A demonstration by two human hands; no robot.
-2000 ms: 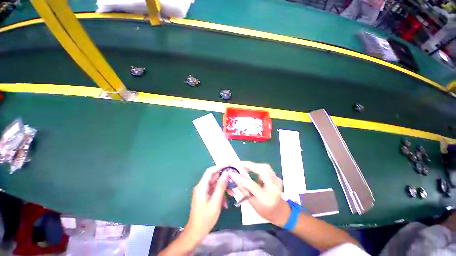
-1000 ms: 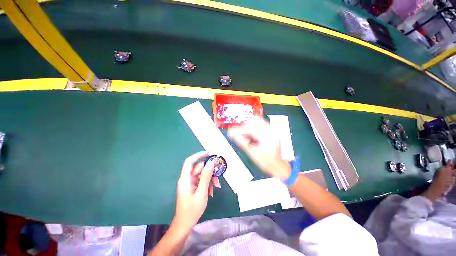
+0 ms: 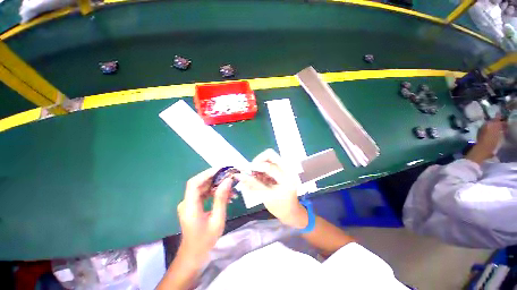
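Observation:
My left hand (image 3: 199,212) holds a round circuit board assembly (image 3: 225,177) with a dark rim, tilted, between thumb and fingers. My right hand (image 3: 278,190), with a blue wristband (image 3: 308,215), is beside the unit, thumb and fingertips pinched together close to its right edge. Whether a small part or tool is in the pinch cannot be made out. The red bin (image 3: 225,118) with small white parts (image 3: 228,104) stands beyond the hands. White strips (image 3: 199,131) lie under and beyond the hands, and a grey-brown piece (image 3: 322,165) lies across another strip.
Stacked grey-brown strips (image 3: 340,116) lie right of the bin. Units (image 3: 181,62) sit spaced on the green conveyor (image 3: 272,48) behind the yellow edge. More units (image 3: 420,96) are grouped at right, near another person's hand (image 3: 488,139) and pale sleeve. A yellow post (image 3: 25,73) stands at left.
My right hand has come back from near the red bin to the unit in my left hand. The unit is more tilted. The camera view has turned, so the bench appears shifted left and up.

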